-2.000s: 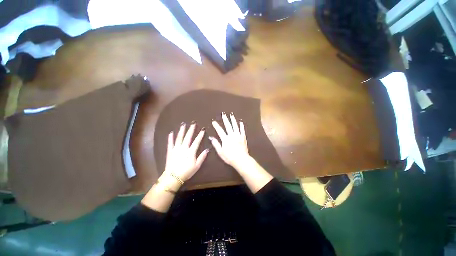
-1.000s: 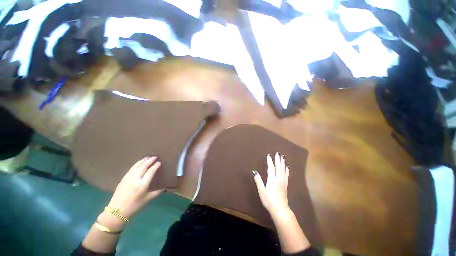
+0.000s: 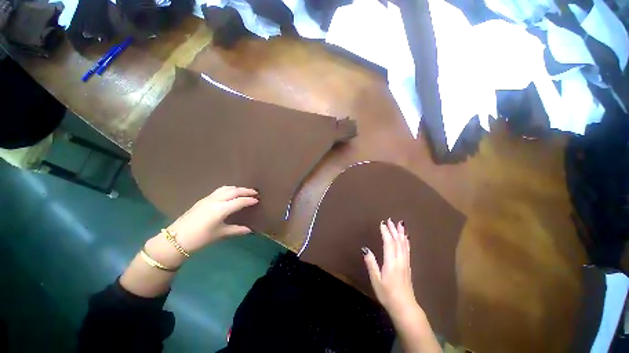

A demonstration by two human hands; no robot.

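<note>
The left stack of brown cut pieces lies on the table with its rounded edge towards the floor side and a bunched corner at its upper right. My left hand is at its near lower edge, fingers on top and thumb by the edge; whether it pinches any cloth is unclear. The right stack of brown cut pieces has a domed top and a thin white line along its left edge. My right hand lies on it, open, palm down, fingers spread from the thumb.
The brown wooden table slants down to the right. White paper pieces on dark bundles line its far side. Blue pens lie at the far left. A black cloth heap is at the right. Green floor shows at lower left.
My left hand has left the right stack for the left stack's near edge, then slid along it. My right hand stays on the right stack, farther right on it. The view has turned left.
</note>
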